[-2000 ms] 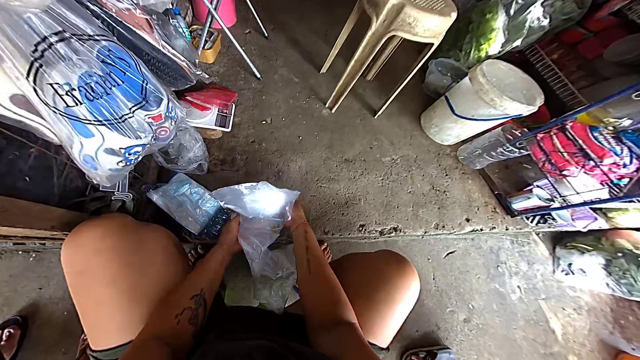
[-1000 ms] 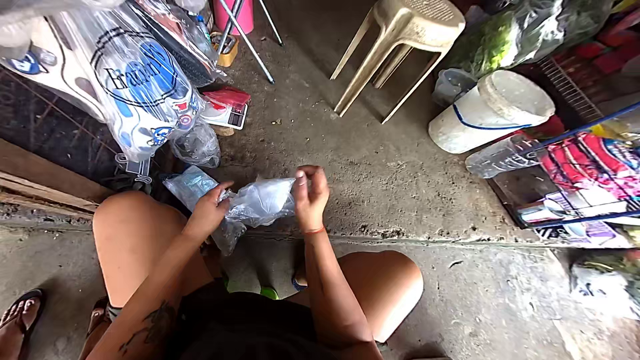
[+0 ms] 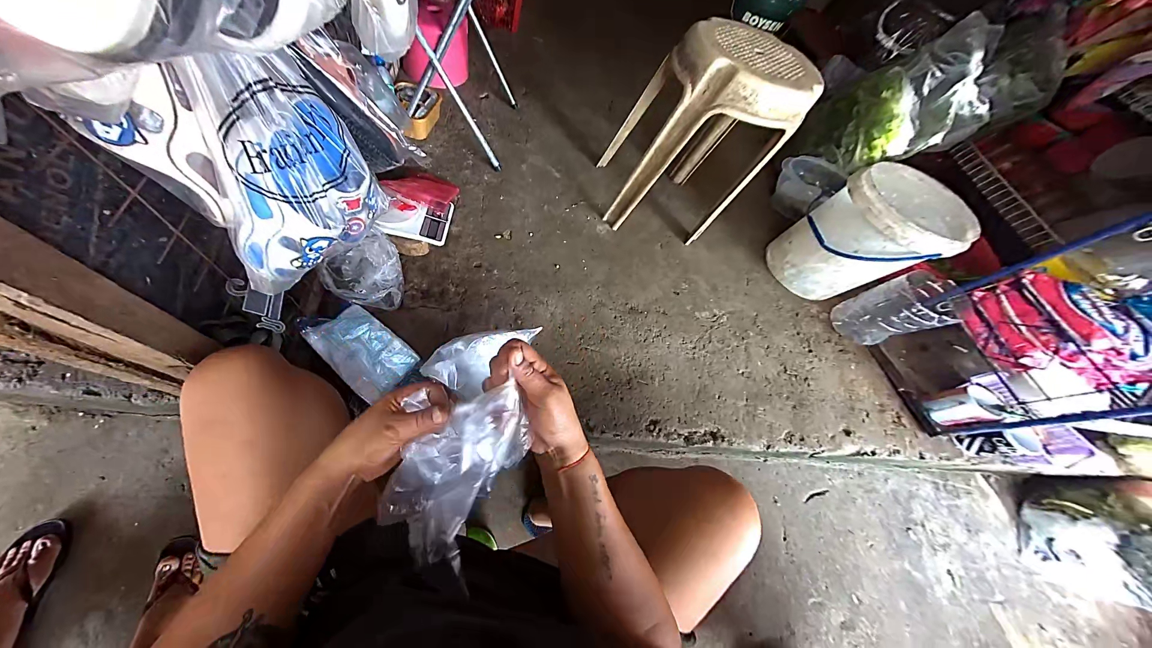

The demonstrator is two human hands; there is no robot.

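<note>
My left hand (image 3: pixel 402 428) pinches one side of a clear plastic bag (image 3: pixel 459 459) between thumb and fingers. On its other side, the bag's gathered upper edge is in my right hand (image 3: pixel 537 396). Loose plastic hangs down between my wrists, over my lap. A whitish plastic bag (image 3: pixel 470 355) lies just beyond both hands; whether it is part of the same bundle I cannot tell. To the left, beside my knee, is a pack wrapped in bluish clear plastic (image 3: pixel 362 349).
A beige plastic stool (image 3: pixel 751 76) stands ahead. At right are a white bucket (image 3: pixel 864 229) with a blue handle and a wire rack (image 3: pixel 1035 423) of packets. Wrapped goods (image 3: pixel 288 162) hang at left above a small scale (image 3: pixel 432 220). Another person's foot in a flip-flop (image 3: pixel 34 562) is at lower left.
The clear plastic between my hands has been drawn up and gathered, with its loose end now hanging toward my lap. My right hand has come closer to my left since one second ago.
</note>
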